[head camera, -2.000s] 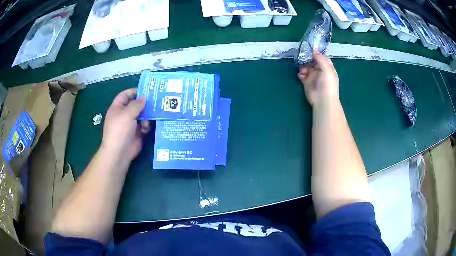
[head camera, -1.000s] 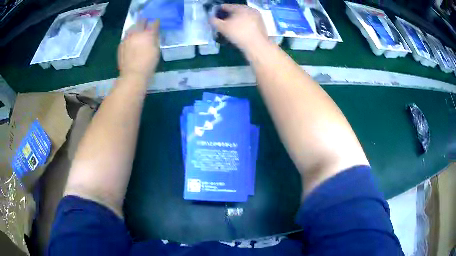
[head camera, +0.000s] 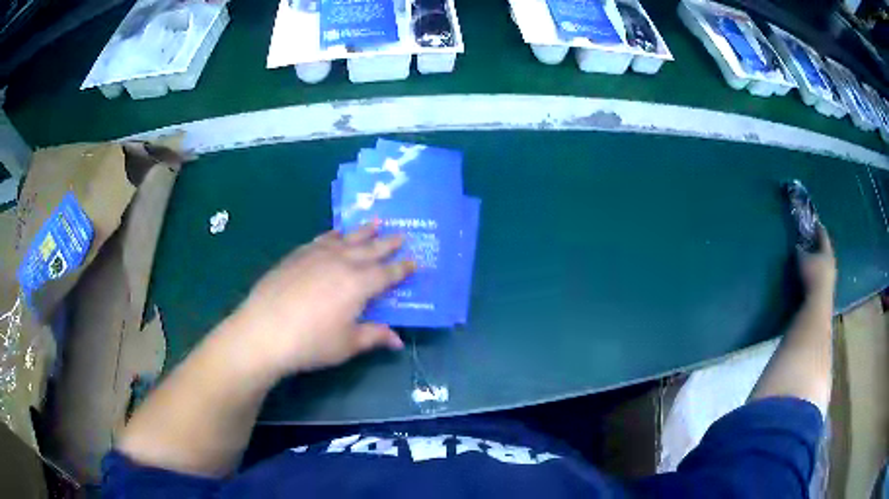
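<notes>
A loose fanned stack of blue cards (head camera: 429, 195) lies on the dark green work surface in front of me. My left hand (head camera: 327, 297) is spread palm down over the lower left part of the stack, fingers apart, fingertips on the top card. My right hand (head camera: 817, 261) is at the far right, its fingers at the lower end of a bagged black part (head camera: 801, 210). Beyond the whitish strip, a white tray (head camera: 366, 66) holds a blue card and a black part.
More filled white trays stand on the belt to the right, and a tray (head camera: 156, 49) without a blue card is at the upper left. A torn brown carton (head camera: 93, 195) is at left. A whitish edge strip (head camera: 468, 112) crosses behind the stack. An open carton is below right.
Both hands have left the tray, where a blue card and black part now lie. My left hand has come back to the stack; my right hand has moved to the bagged part at far right.
</notes>
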